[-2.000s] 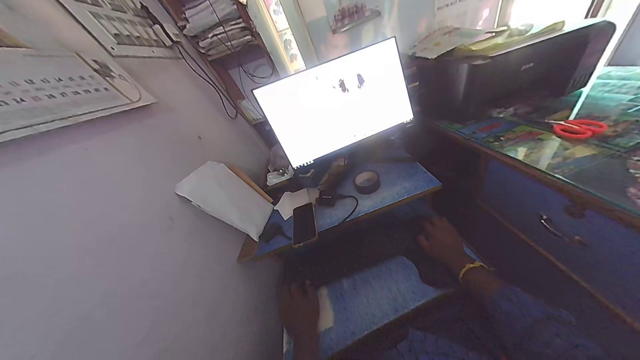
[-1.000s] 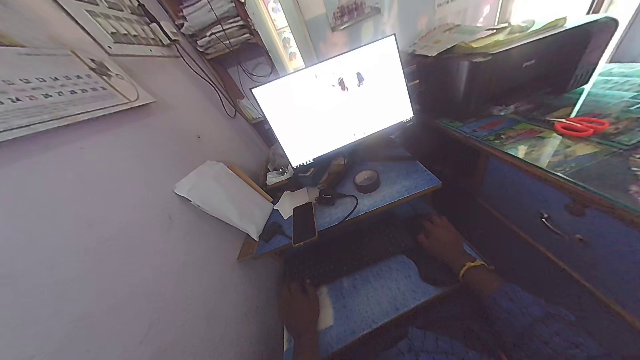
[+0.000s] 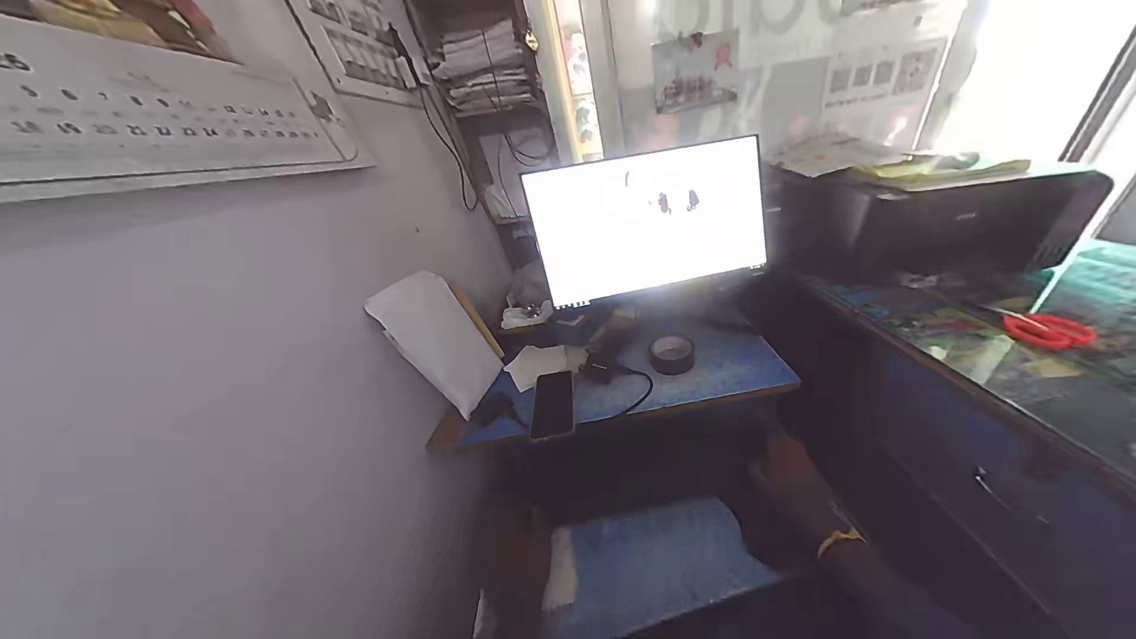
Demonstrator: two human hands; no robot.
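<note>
A dark keyboard (image 3: pixel 621 475) lies in shadow on the blue lower shelf (image 3: pixel 657 559) of a small desk. My left hand (image 3: pixel 519 541) is at its left end, dark and blurred. My right hand (image 3: pixel 790 470) is at its right end, with a yellow band on the wrist; its fingers are hard to make out. A lit monitor (image 3: pixel 657 240) stands on the upper shelf, its screen mostly white. In front of it are a smartphone (image 3: pixel 553 405), a roll of dark tape (image 3: pixel 672 354), a black adapter with a cable (image 3: pixel 599 366) and a pale piece of paper (image 3: pixel 535 364).
A white packet (image 3: pixel 439 342) leans against the left wall. At right, a black printer (image 3: pixel 967 217) with papers on top stands on a glass-topped counter, near red-handled scissors (image 3: pixel 1052 330). Below is a blue drawer front (image 3: pixel 941 470). Stacked papers (image 3: pixel 484 67) fill a shelf behind.
The monitor's white screen looks much the same. Both hands stay near the keyboard's ends, with the right hand now blurred. The view has shifted slightly.
</note>
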